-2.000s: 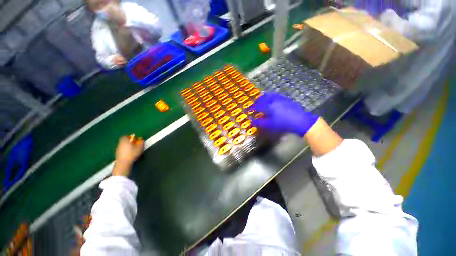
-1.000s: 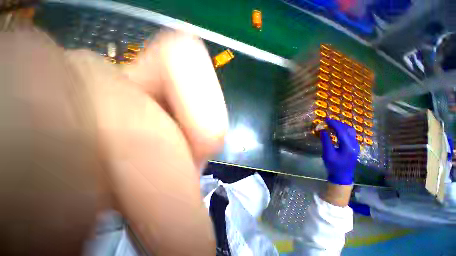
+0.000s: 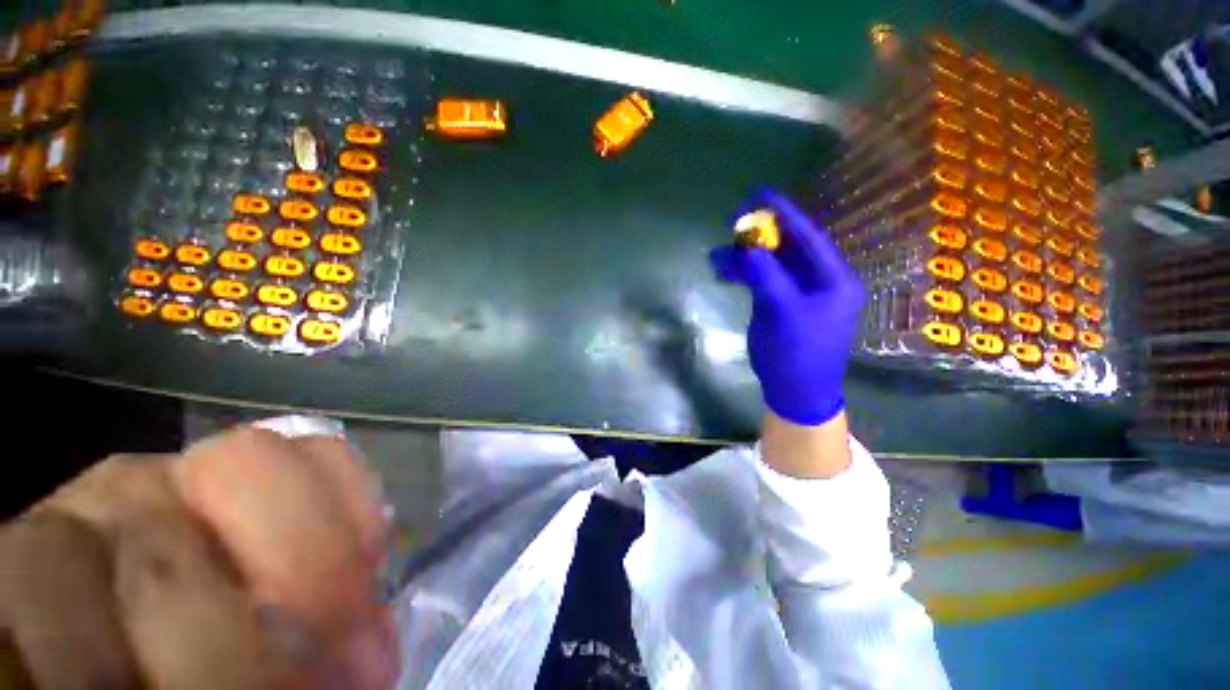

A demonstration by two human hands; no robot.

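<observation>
My right hand [image 3: 807, 317], in a purple-blue glove, is over the bench and holds a small orange unit [image 3: 758, 232] between thumb and fingers, end towards me. My bare left hand [image 3: 223, 546] is large, blurred and cut off at the lower left, close to the camera; its fingers look curled and I cannot tell if it holds anything. A part-filled clear tray [image 3: 202, 169] lies on the left, with orange units in its front and right pockets and one pale piece [image 3: 306, 148]. A tall tray stack [image 3: 884, 303], its top full of orange units, stands right of my glove.
Two loose orange units [image 3: 468, 119] lie on the dark green bench [image 3: 540, 270] between tray and stack. The white rail [image 3: 607, 64] and green conveyor [image 3: 755, 41] run behind. More orange units [image 3: 54, 121] are at the far left. Layered trays [image 3: 1187, 337] stand at the far right.
The view has swung left and down. My right hand has moved off the stack with a unit in its fingers. My left hand has dropped from the middle of the view to the lower left.
</observation>
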